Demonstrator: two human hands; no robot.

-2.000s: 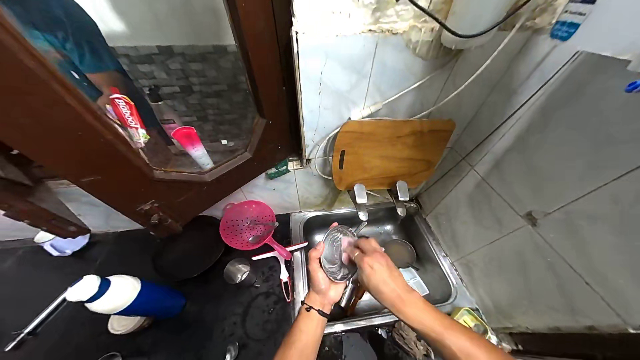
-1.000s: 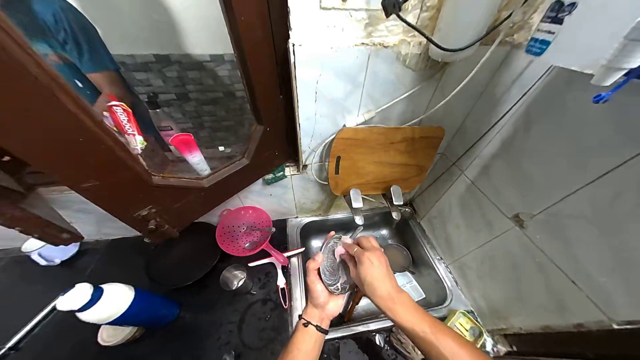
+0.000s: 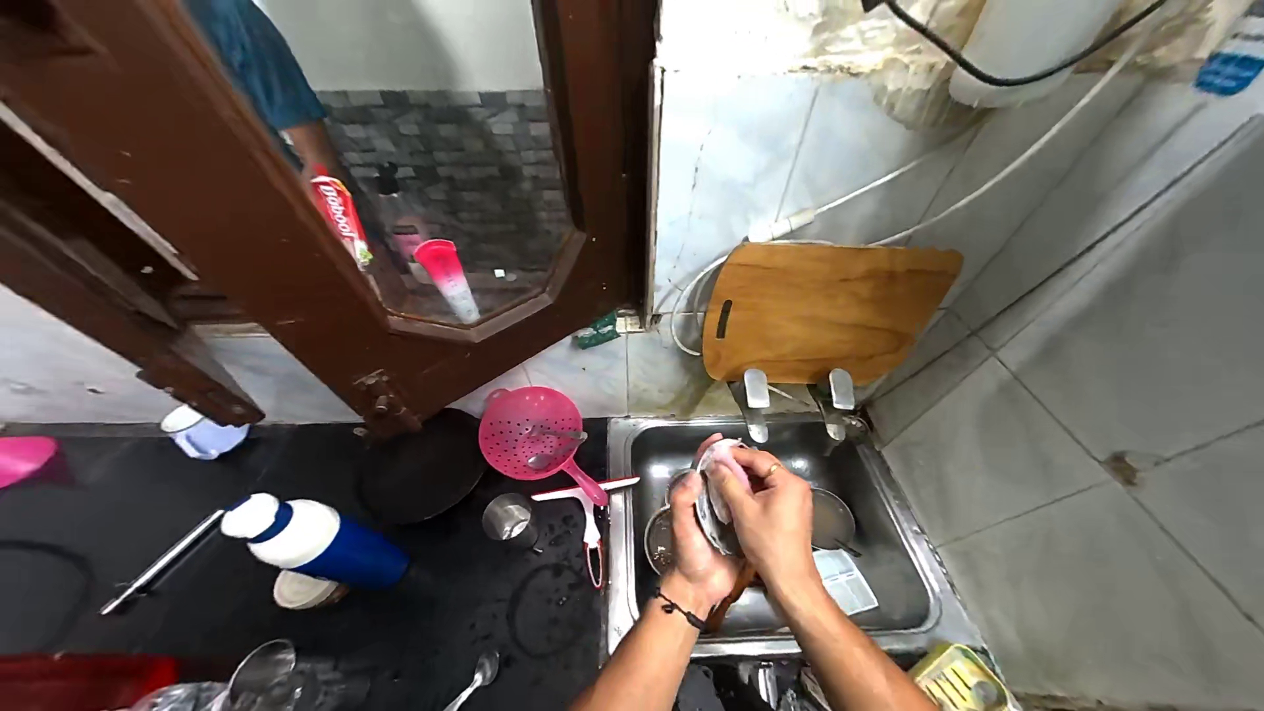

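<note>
Over the steel sink (image 3: pixel 913 553), my left hand (image 3: pixel 697 538) holds a round metal dish (image 3: pixel 713 513) tilted on its side. Pressed against the dish's inside is a pale pink cloth or sponge (image 3: pixel 729 476), pinched in my right hand (image 3: pixel 772 513). The fingers cover much of both. Below the hands, the sink holds a round metal vessel (image 3: pixel 831 519), another dish at the left (image 3: pixel 657 541) and a pale rectangular plastic piece (image 3: pixel 845 583). A dark bracelet is on the left wrist.
Left of the sink lie a pink colander (image 3: pixel 523 434), a white-and-pink squeegee (image 3: pixel 591 518), a metal cup (image 3: pixel 509 518), a black pan (image 3: pixel 420 469) and a blue-and-white bottle (image 3: pixel 326 543). A wooden cutting board (image 3: pixel 829 311) leans behind two taps (image 3: pixel 756 390). A brown-framed window hangs over the counter.
The dish has turned in my left hand and now shows more edge-on. My right hand has stayed at it with the pink cloth or sponge.
</note>
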